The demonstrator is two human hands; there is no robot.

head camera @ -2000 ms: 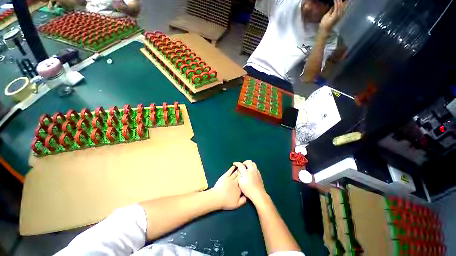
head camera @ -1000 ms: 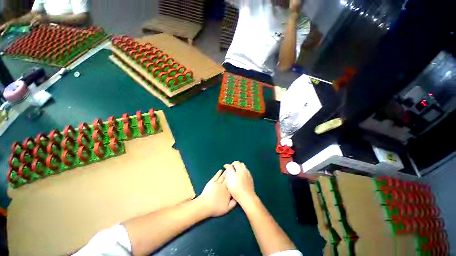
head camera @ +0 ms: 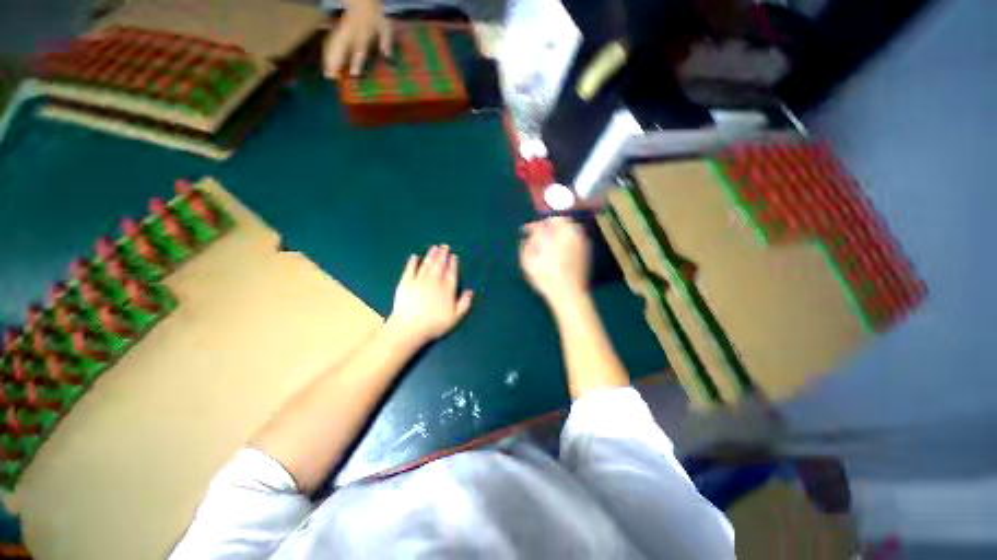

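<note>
My left hand (head camera: pixel 432 295) lies palm down on the green mat (head camera: pixel 361 197), fingers somewhat apart, holding nothing. My right hand (head camera: pixel 555 258) is further right, its fingers curled near a dark flat slab (head camera: pixel 603 243) beside the right stack. Blur hides whether it grips anything. At left, rows of green circuit boards with red loops (head camera: pixel 109 284) stand on the far part of a tan cardboard sheet (head camera: pixel 208 383). At the top, the orange-red fixture tray (head camera: pixel 405 109) shows green boards in it.
Another person's hand (head camera: pixel 359 42) is at the tray. A loaded cardboard stack (head camera: pixel 224 148) lies far left, another (head camera: pixel 754 284) at right. White round pieces (head camera: pixel 559 197) and a red knotted piece (head camera: pixel 537 170) lie by the machine (head camera: pixel 612 153).
My clasped hands have come apart, the right one moving towards the dark slab. The view has swung right and down. Another person's hand has come to the tray.
</note>
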